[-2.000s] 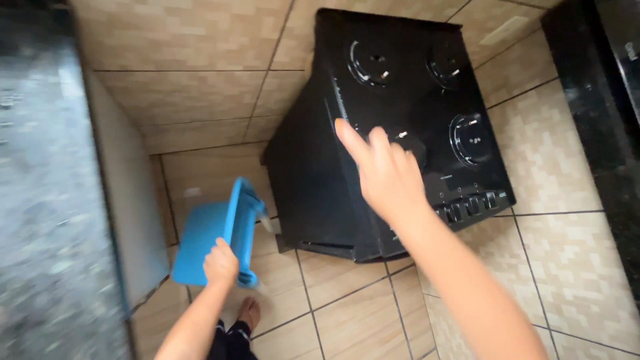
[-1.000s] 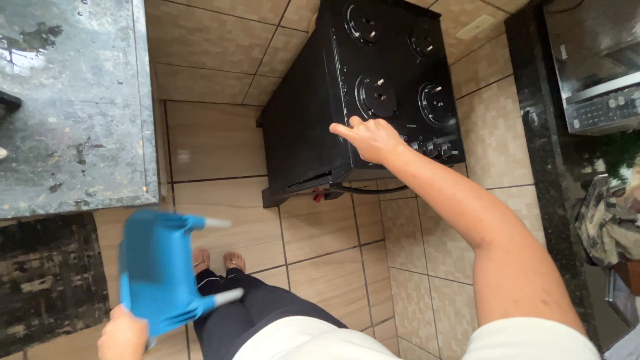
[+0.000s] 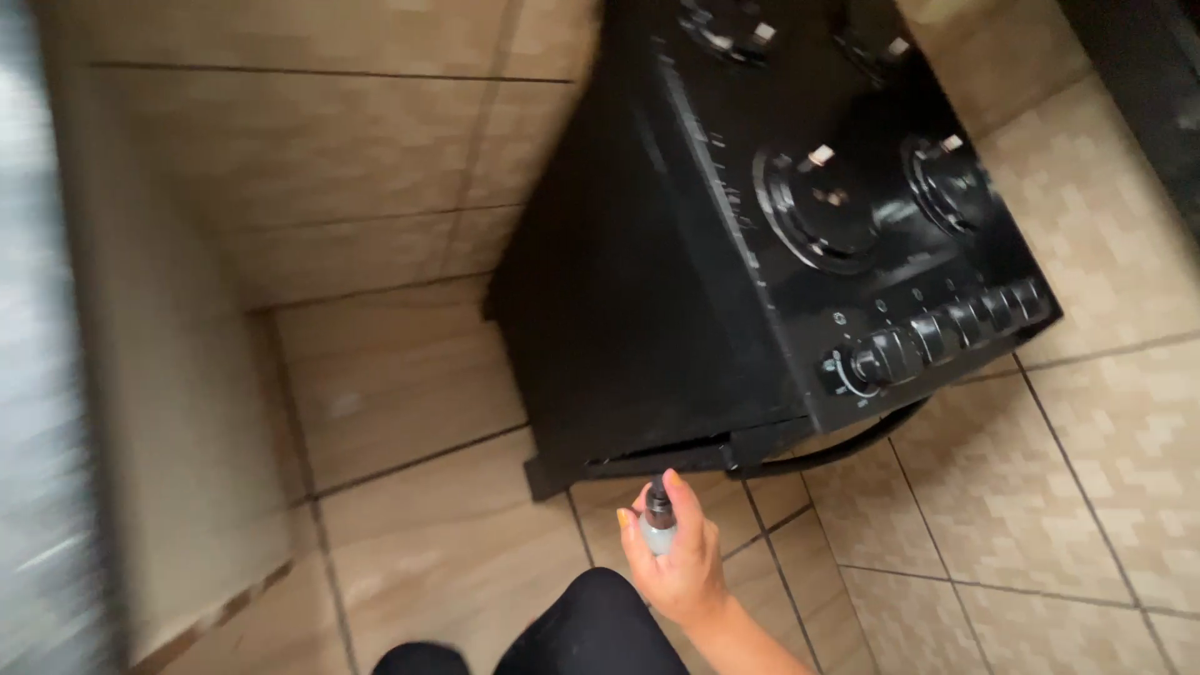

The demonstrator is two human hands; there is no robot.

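Observation:
In the head view, my right hand (image 3: 680, 562) grips a small spray bottle (image 3: 659, 530) with a dark pump top, one fingertip up at the pump. The hand is at the bottom centre, just below the front lower corner of a black gas stove (image 3: 647, 281). The stove's hob, with its burners (image 3: 825, 202) and a row of black knobs (image 3: 937, 337), fills the upper right. A curved black oven door handle (image 3: 844, 450) sticks out at its front. My left hand is out of view.
Beige floor tiles (image 3: 422, 544) with dark joints lie between the stove and a pale side wall (image 3: 197, 403) under a blurred grey countertop (image 3: 47, 375) at left. Patterned wall tiles (image 3: 356, 141) run behind. My knees in black trousers (image 3: 595, 628) show at the bottom.
My right hand, earlier extended over the stove with a finger out, is now low in front of it around a bottle. The blue plastic stool and my left hand have gone out of view.

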